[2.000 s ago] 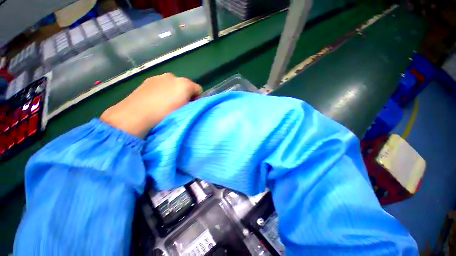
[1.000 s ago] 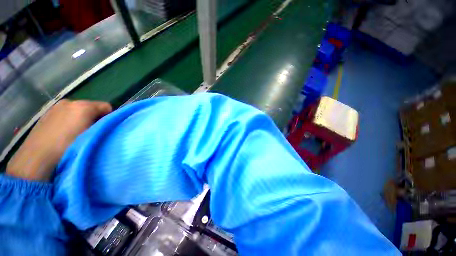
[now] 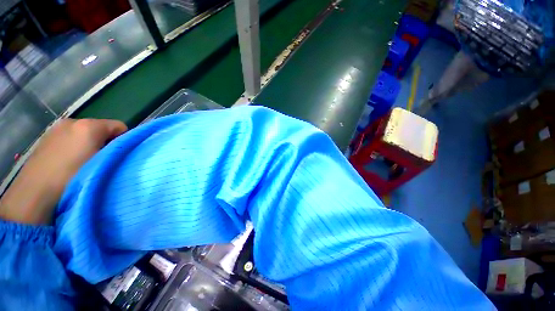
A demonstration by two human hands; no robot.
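My left hand is at the left edge, seen from the back. Its fingers curl down out of sight, so I cannot tell what it holds. My right sleeve crosses the middle, and my right hand is hidden behind the sleeves at the left. A clear plastic tray shows its corner above the right sleeve. Below the sleeve, its pockets or those of another clear tray show, partly covered. A black phone with a white label lies at the lower left.
A green conveyor with a pale metal post runs behind. A red stool with a pale top and blue bins stand to the right. Brown cartons are at the far right. A person in blue carries shiny trays at the upper right.
The view has swung right, so my left hand now sits nearer the left edge. A person with shiny trays has appeared at the upper right. Both arms keep nearly the same pose.
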